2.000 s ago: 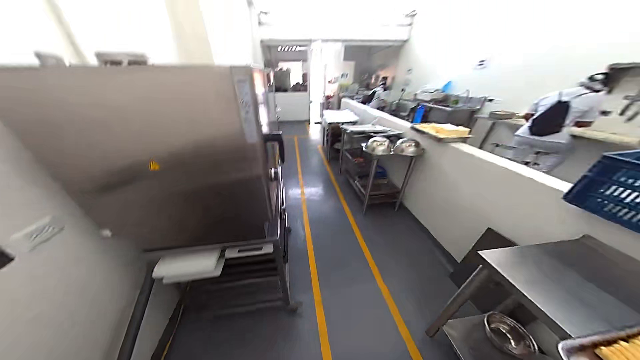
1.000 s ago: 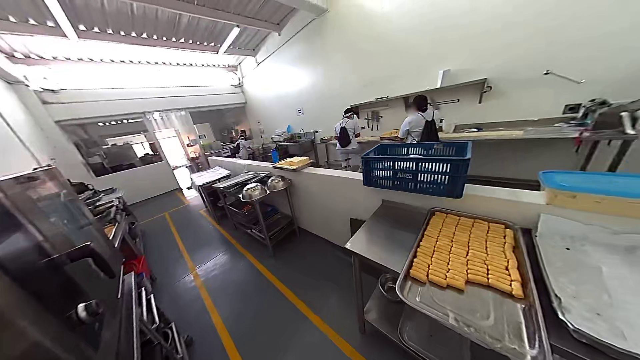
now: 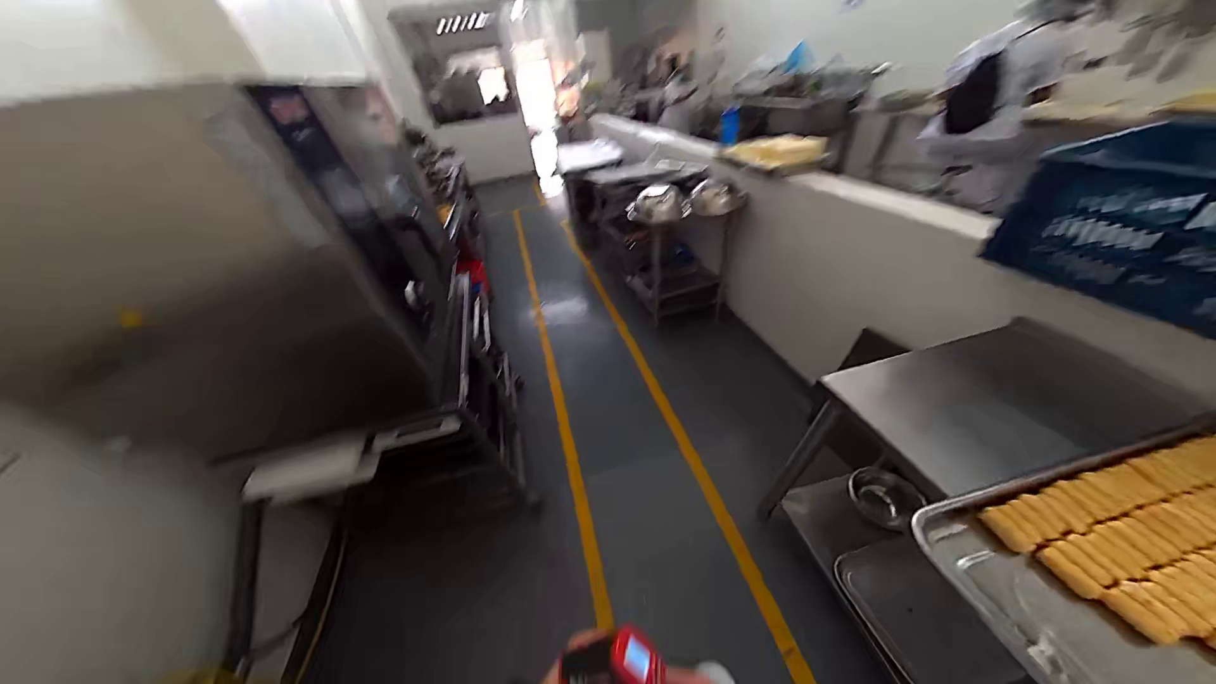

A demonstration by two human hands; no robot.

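At the bottom edge, a red and black handheld device with a small lit screen (image 3: 635,655) is held over the aisle. Skin of a hand (image 3: 581,640) shows at its left, and more skin at its right. The frame cuts off the rest, so I cannot tell whether this is my left hand, my right hand or both. A small whitish thing (image 3: 714,673) lies just right of the device, blurred. To the right, a metal sheet tray (image 3: 997,594) holds rows of golden baked sticks (image 3: 1130,518), apart from the device.
A large stainless steel oven (image 3: 190,256) stands left, above a metal stand. Yellow lines (image 3: 560,408) run along the grey floor. On the right are a steel table (image 3: 1007,389), a metal bowl (image 3: 885,496), a low wall (image 3: 807,256) and a blue crate (image 3: 1111,223). A person (image 3: 997,95) stands beyond the wall.
The view has swung left and down since one second ago. The red and black device and the skin around it now show at the bottom edge; neither earlier frame shows them.
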